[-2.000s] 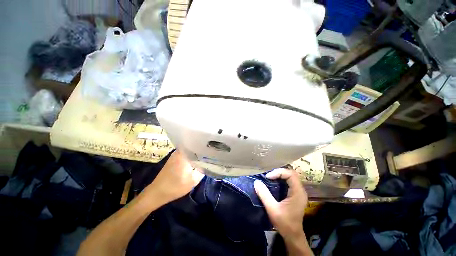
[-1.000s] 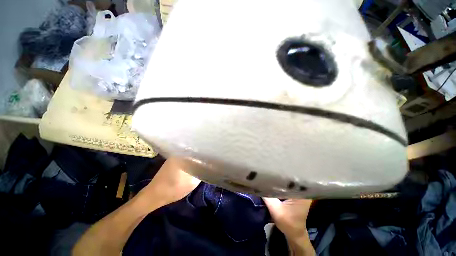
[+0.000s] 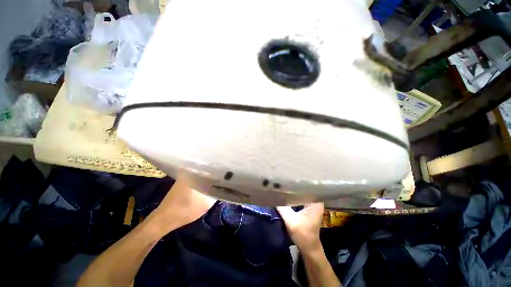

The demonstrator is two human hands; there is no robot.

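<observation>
The large cream-white sewing machine head (image 3: 263, 140) fills the middle of the view, with a dark round hole and a black seam line. A dark navy denim garment (image 3: 241, 235) with light stitch lines lies below its front edge and over my lap. My left hand (image 3: 190, 199) is at the garment's left side, its fingers hidden under the machine head. My right hand (image 3: 302, 221) is at the garment's right side, its fingertips mostly hidden by the head. The needle area is hidden, and each hand's grip cannot be made out.
A translucent plastic bag (image 3: 95, 73) stands on the worn cream table (image 3: 73, 134) at the left. A cream control panel (image 3: 417, 106) shows behind the head at the right, near a dark metal bar. Denim piles lie left and right (image 3: 482, 235) below table level.
My head moved closer to the machine, then back slightly, so the machine head first grew and now looks a little smaller. The fingers of my right hand, earlier visible on the denim, are now mostly hidden.
</observation>
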